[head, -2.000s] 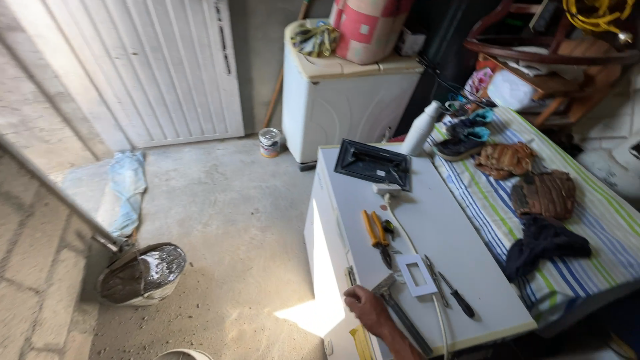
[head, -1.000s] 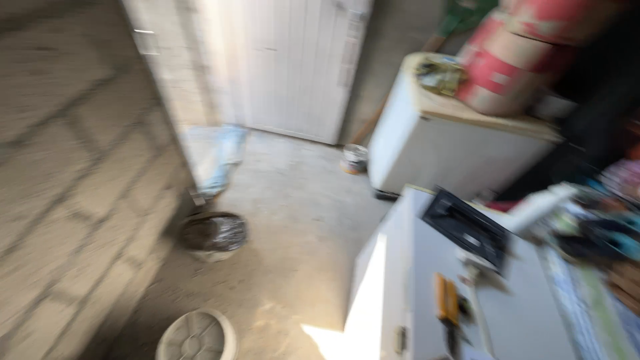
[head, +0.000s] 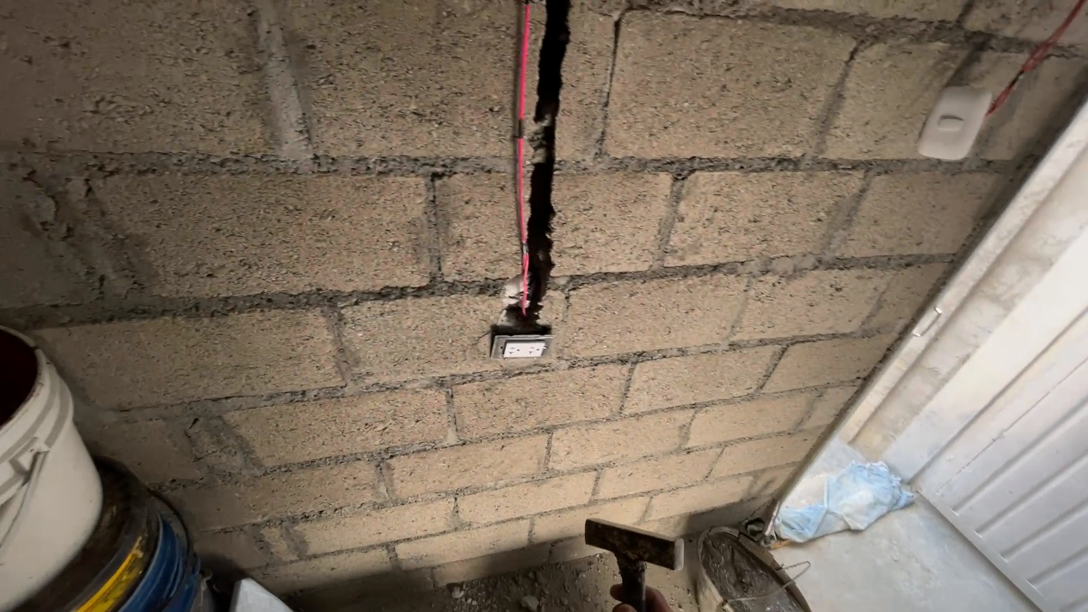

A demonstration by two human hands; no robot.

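Note:
At the bottom edge, right of centre, my right hand (head: 643, 598) grips the handle of a hammer (head: 633, 544), its head up and spanning left to right. Only a few fingertips of this hand show. Above and to the left, a white duplex outlet (head: 524, 347) sits in a box in the concrete block wall (head: 501, 221). A pink-red wire (head: 522, 195) runs down to it beside a dark vertical groove (head: 542, 183). The hammer appears apart from the outlet. My left hand is out of view.
A white plate with a switch (head: 954, 121) hangs at upper right. White bucket (head: 42, 476) and blue bucket (head: 174, 544) stand at left. A bucket of mortar-like material (head: 739, 569), a light blue cloth (head: 846, 501) and a white ribbed metal door (head: 1011, 459) are at right.
The view has swung from the white work surface and floor to the block wall. A hand was over the tools on that surface two seconds ago; now my right hand holds up a hammer.

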